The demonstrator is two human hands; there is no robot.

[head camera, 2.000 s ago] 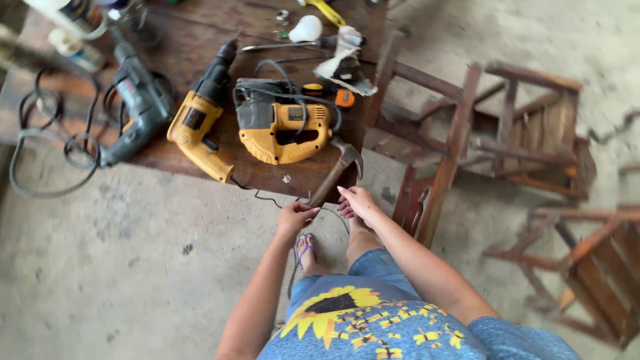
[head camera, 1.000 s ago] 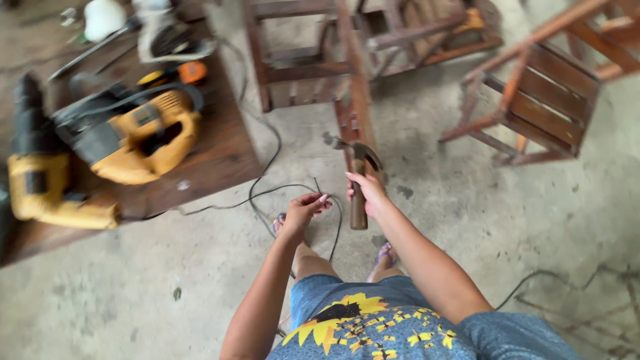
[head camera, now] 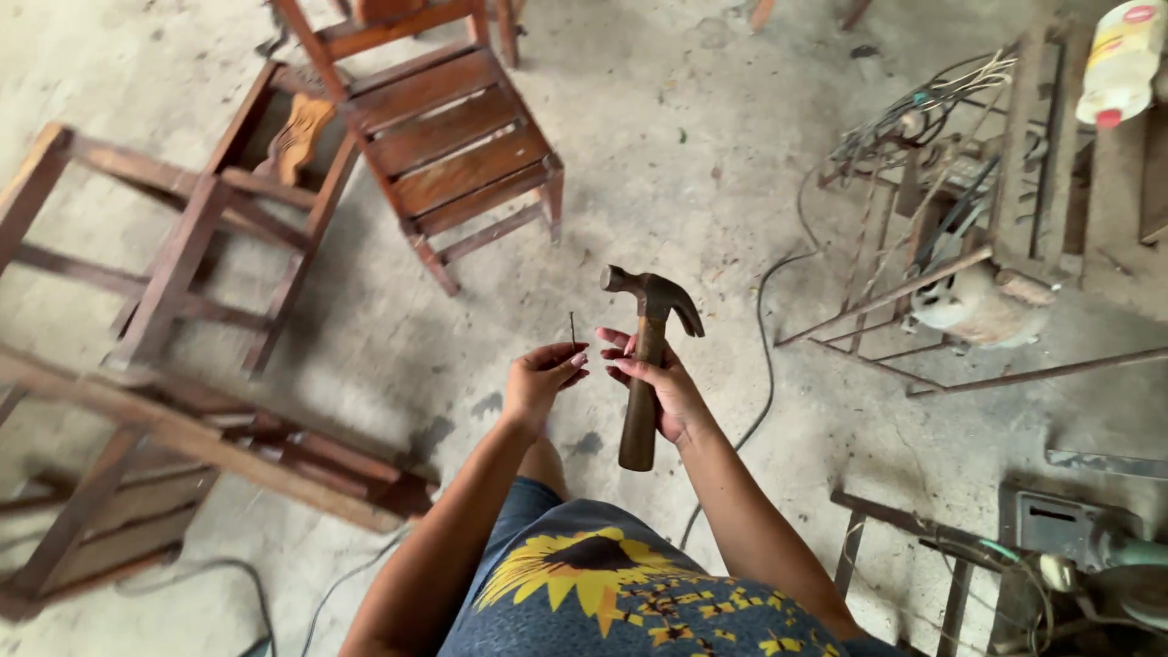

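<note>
Between the thumb and fingers of my left hand [head camera: 545, 379] a thin nail [head camera: 572, 327] stands upright, its lower end hidden by the fingertips. My right hand [head camera: 664, 388] is closed around the upper wooden handle of a claw hammer [head camera: 651, 294]. The hammer's head points up, with the claw to the right and the striking face to the left. Both hands are in front of my body, close together but apart, above the concrete floor.
A slatted wooden chair [head camera: 456, 137] stands ahead, with wooden chair frames [head camera: 173, 265] at the left. A metal rod frame [head camera: 876, 360] and a pale motor-like part [head camera: 981, 306] are at the right. A black cable [head camera: 768, 365] crosses the floor. A plastic bottle [head camera: 1124, 59] is at upper right.
The view has swung far to the right, off the table with the power tools. The hammer, earlier near the table's edge, is now held in front of me over the floor.
</note>
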